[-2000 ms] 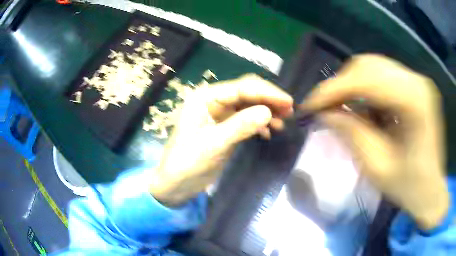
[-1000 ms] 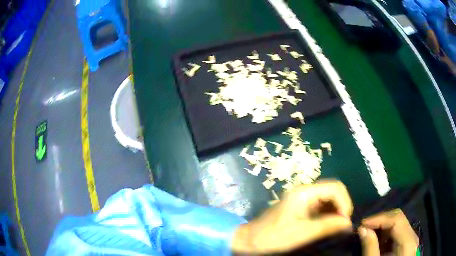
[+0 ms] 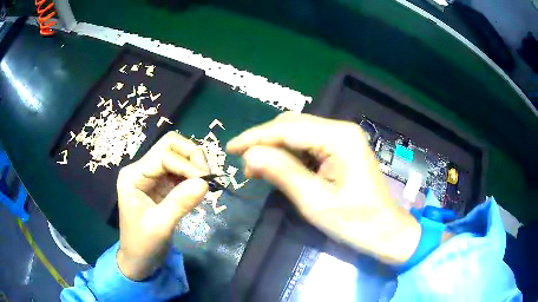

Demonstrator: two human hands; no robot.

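My left hand [image 3: 156, 197] pinches a small dark piece [image 3: 213, 179] between thumb and fingers; it looks like an antenna. My right hand [image 3: 318, 177] is just to its right, thumb and forefinger close together; whether anything is between them cannot be told. The open tablet [image 3: 422, 168] lies in a black foam tray [image 3: 348, 88], under and beyond my right hand and forearm. Its circuit board shows a teal patch and an orange-gold spot at the right end. My right hand hides part of the tablet, and a bright glare covers its lower part.
A second black tray [image 3: 133, 59] at left holds many cream pieces [image 3: 115, 135]. More cream pieces [image 3: 215, 150] lie on the green bench [image 3: 236, 109], partly behind my hands. A white stripe runs behind. An orange coiled hose [image 3: 45, 16] is at top left. A blue stool is at the left edge.
The view swung left, then back over the tablet. Both hands are now at centre, left of the tablet, with a gap between them. The circuit board is now uncovered and a dark piece shows in my left fingertips.
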